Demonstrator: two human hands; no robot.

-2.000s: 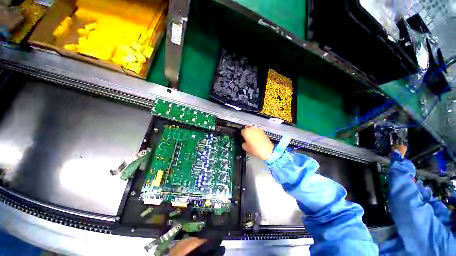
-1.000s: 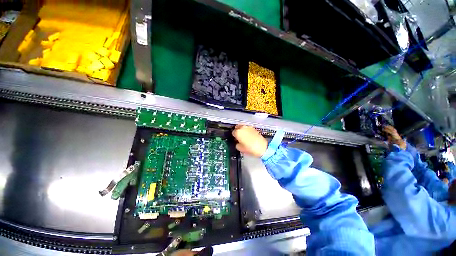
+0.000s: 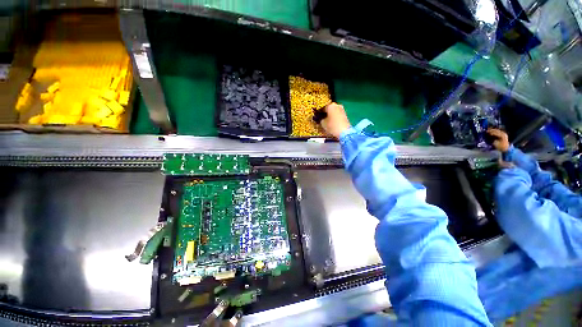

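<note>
My right hand (image 3: 334,121) is over the bin of tiny yellow components (image 3: 308,96), its dark-covered fingertips at the pieces; whether it holds one cannot be told. A pale strap is at its wrist. My left hand (image 3: 231,319) is barely visible at the bottom edge, beside a pallet clamp, and mostly cut off. The green circuit board (image 3: 220,217) lies in the black pallet (image 3: 300,255), crowded with parts. A slim green PCB strip (image 3: 205,163) lies along the pallet's far edge.
A bin of dark grey components (image 3: 253,102) adjoins the yellow one. A cardboard box of large yellow parts (image 3: 76,83) stands at upper left. A clamp (image 3: 153,244) sticks out left of the pallet. Another person's blue-sleeved arms (image 3: 533,207) are at right. A blue cord hangs at upper right.
My right hand has moved from the pallet's far right corner up and over to the yellow component bin. The view has shifted, and my left hand shows less at the bottom edge.
</note>
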